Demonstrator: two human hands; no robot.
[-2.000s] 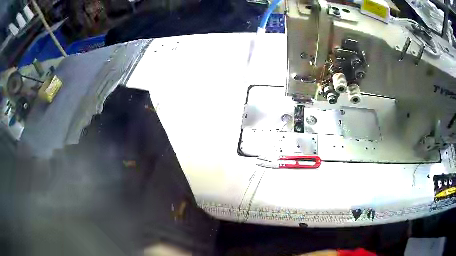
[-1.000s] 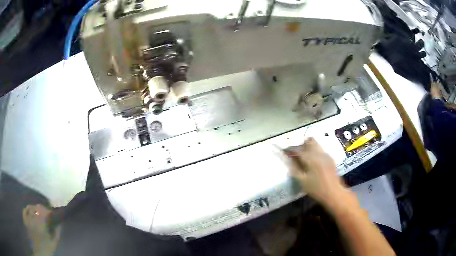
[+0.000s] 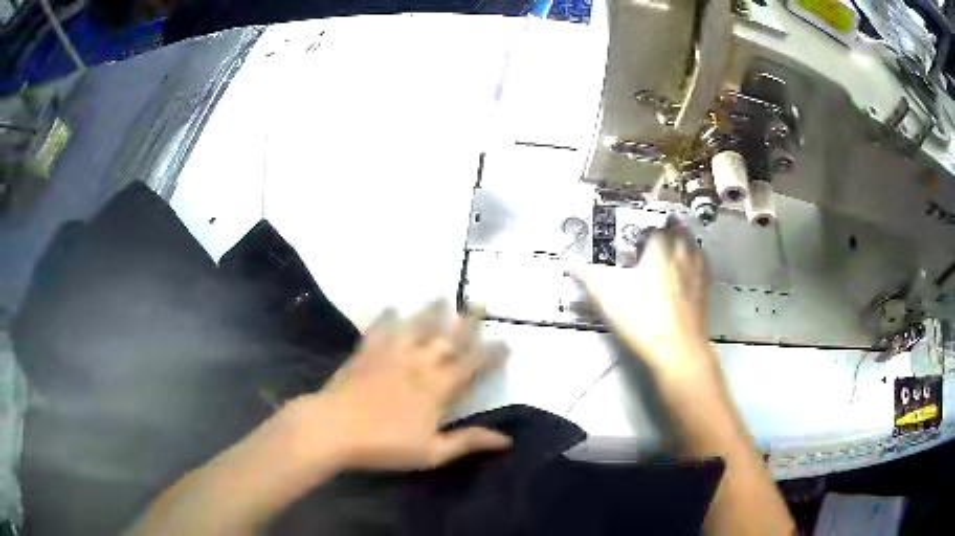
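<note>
Dark cloth (image 3: pixel 168 345) lies over the left and front of the white tabletop, its upper edge in pointed corners. My left hand (image 3: pixel 408 377) is blurred, palm down with fingers spread, at the cloth's edge, its thumb over the cloth. My right hand (image 3: pixel 654 283) is at the needle plate (image 3: pixel 604 232), below the white-capped tension knobs (image 3: pixel 731 176) of the beige sewing machine (image 3: pixel 838 157). Its fingertips are blurred, and I cannot tell whether they hold anything. No cloth lies under the needle area.
A grey tape-edged extension (image 3: pixel 115 126) adjoins the table at left. A black panel with a yellow mark (image 3: pixel 917 404) is at the table's right end. Blue items show behind the extension. A pale sheet (image 3: pixel 859 515) is below the table's right edge.
The view has swung back left. My right hand has moved from the bed's right front to the needle plate. My left hand has come up onto the cloth's edge. Cloth now covers more of the table front.
</note>
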